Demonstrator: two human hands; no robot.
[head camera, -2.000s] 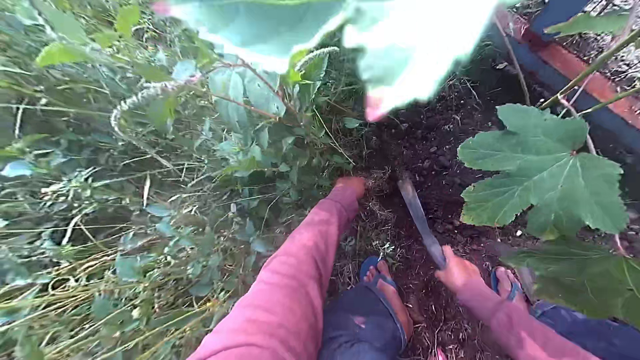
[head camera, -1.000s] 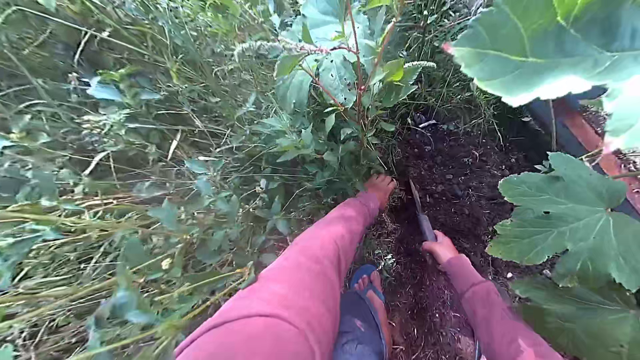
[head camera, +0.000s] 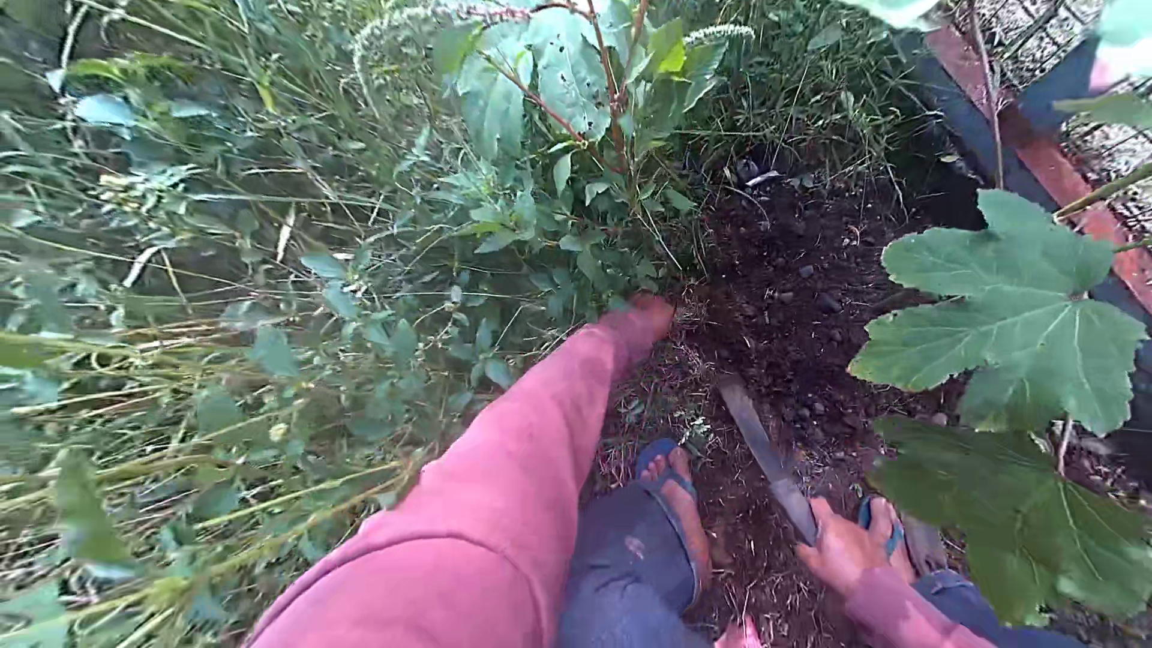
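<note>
My right hand (head camera: 841, 547) is closed around the handle end of a long, flat metal blade (head camera: 760, 438), which looks like a machete. Its blade points up and left over the dark soil (head camera: 783, 333). My left hand (head camera: 650, 317), in a pink sleeve, reaches down into the base of the green weeds (head camera: 531, 234) where they meet the soil. Its fingers are partly hidden and blurred, so whether they grip stems does not show. The blade's far end lies below and right of my left hand, apart from it.
Large lobed leaves (head camera: 1008, 310) hang at the right, near the blade hand. Behind them runs a reddish-and-blue frame edge (head camera: 1062, 180). A tall leafy plant with reddish stems (head camera: 615, 99) rises beyond my left hand. Dense grass (head camera: 180, 405) fills the left. My sandalled feet (head camera: 675, 486) stand on the ground below.
The blade has swung away from my left hand and back toward my feet since a second ago. My left hand stays low at the edge of the weeds. The view has shifted.
</note>
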